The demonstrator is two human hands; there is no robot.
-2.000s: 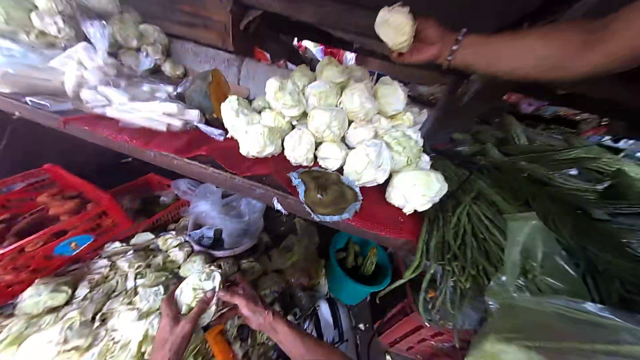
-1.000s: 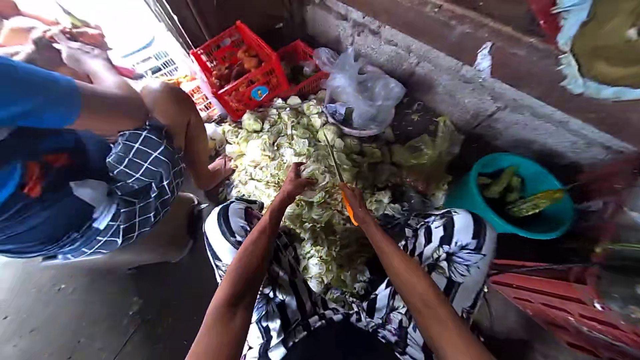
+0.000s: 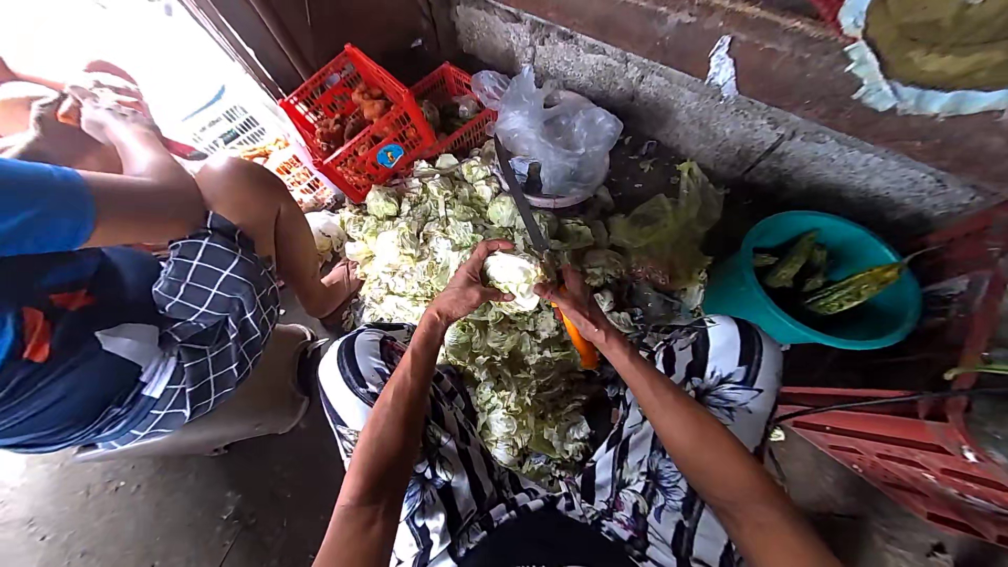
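A small pale cabbage head is in my left hand, which cups it from the left side. My right hand holds a long-bladed knife with an orange handle; the blade points up and away, just right of the cabbage. The fingertips of my right hand are at the cabbage's right edge. Below both hands and beyond them lies a heap of loose cabbage leaves, reaching down between my knees.
Red plastic crates of produce and a clear plastic bag stand beyond the heap. A teal basin with long green vegetables is at right, above a red crate. Another person sits close on my left.
The view has swung down from the table of cabbages. A second ago my left hand was over the leaves with no cabbage visible in it; now it holds one beside the knife.
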